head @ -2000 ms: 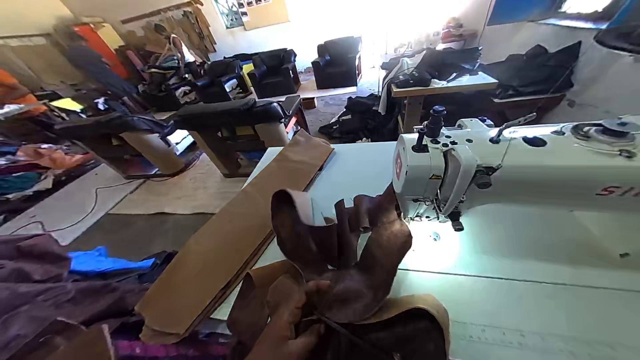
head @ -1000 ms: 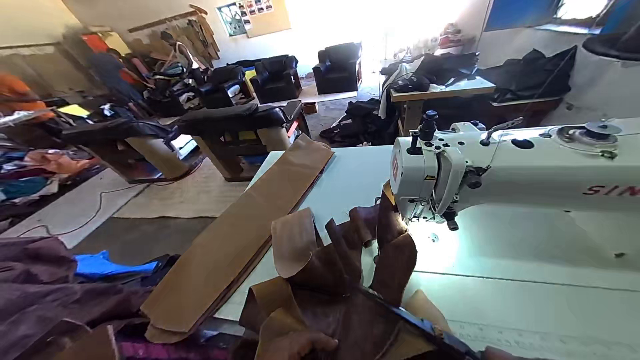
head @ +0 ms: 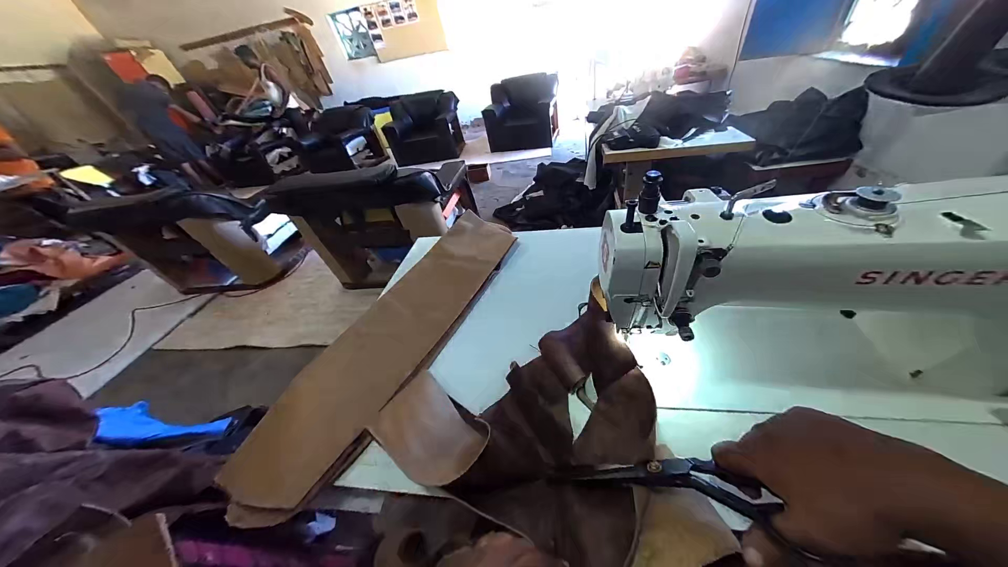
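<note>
My right hand grips the handles of black scissors, whose blades lie across a bundle of dark brown leather pieces. Only part of my left hand shows at the bottom edge, against the leather; its fingers are mostly hidden. One end of the leather reaches up under the head of a white Singer sewing machine, where the lamp lights the bed. To the left, a stack of long tan leather strips lies slanted over the table's edge.
Purple-brown material and a blue cloth lie at the lower left. Unfinished chair frames stand beyond the table. Black armchairs are farther back, and a person is at the far left.
My right hand has come into fuller view with the scissors, which now lie more level across the leather. My left hand has moved down toward the bottom edge.
</note>
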